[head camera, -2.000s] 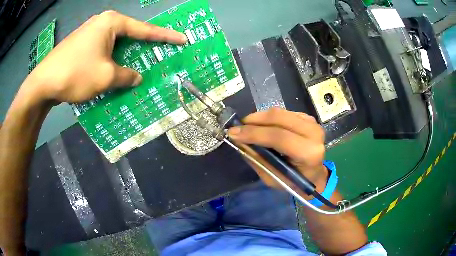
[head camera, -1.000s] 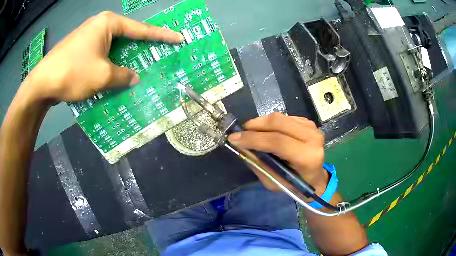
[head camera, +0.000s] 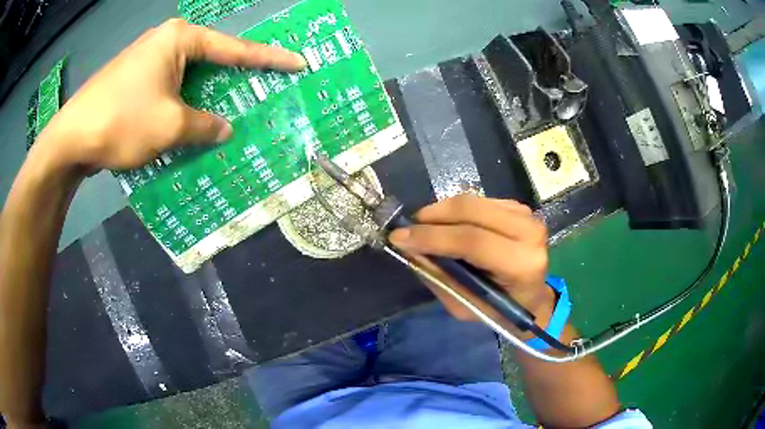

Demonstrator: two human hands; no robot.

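A green PCB panel [head camera: 243, 180] lies tilted in front of me, its pale strip along the near edge. My left hand [head camera: 143, 96] rests over its upper left part, index finger and thumb spread on the board. My right hand [head camera: 482, 247] holds the soldering iron [head camera: 457, 272] like a pen. The iron's tip is at the board's lower middle, near the pale strip, with faint smoke above it. The thin solder feed tube [head camera: 331, 205] curves beside the iron to the tip. The round dross cup [head camera: 335, 226] is partly under the board edge.
A black iron stand [head camera: 537, 80] with a yellow sponge [head camera: 554, 163] is to the right. Beyond it is the dark solder feeder [head camera: 642, 126], its cable looping to the iron. Other green boards lie at far left [head camera: 48, 100] and top [head camera: 214, 8]. A black mat [head camera: 285, 302] has silvery tape bands.
The iron tip and my right hand have moved slightly down toward the pale strip. The far-left and top boards have shifted left. My left hand stays in nearly the same place.
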